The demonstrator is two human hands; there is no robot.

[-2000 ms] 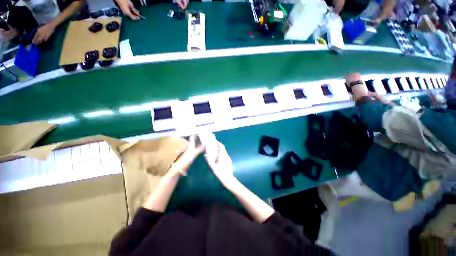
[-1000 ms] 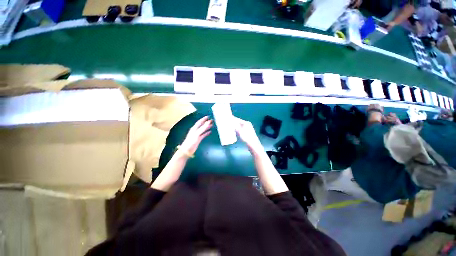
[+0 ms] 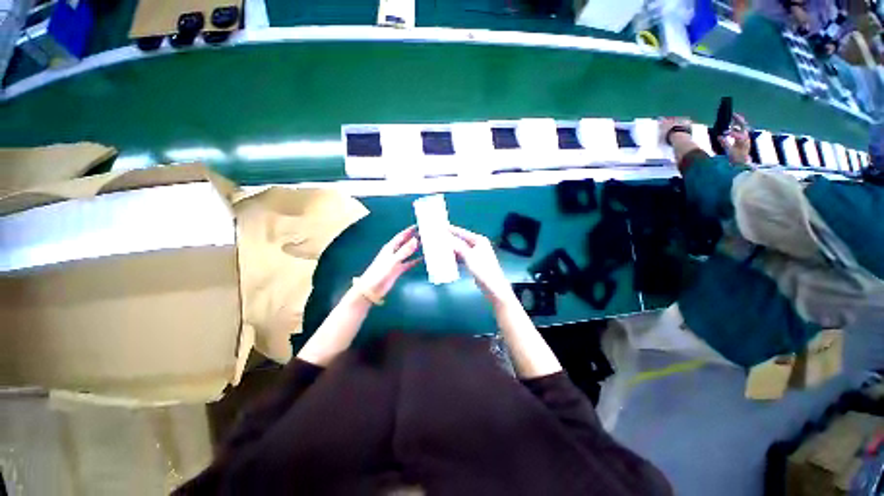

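A slim white box [image 3: 436,240], closed as far as I can see, stands out over the green bench in front of me, its long side pointing away from me. My left hand [image 3: 395,260] touches its left side with the fingertips. My right hand [image 3: 475,257] holds its right side. A row of open white boxes [image 3: 395,153] with dark square insides lies along the near belt edge beyond my hands.
A brown carton [image 3: 116,310] with white boxes [image 3: 116,225] inside stands at left, its tan flap [image 3: 281,237] over the bench. Black square inserts [image 3: 520,234] are scattered at right. A neighbouring worker's hand [image 3: 676,128] is at the row; the other holds a black piece.
My left hand has closed in from beside the white box to its left side. The neighbouring worker's hands have moved from the bench side up to the box row.
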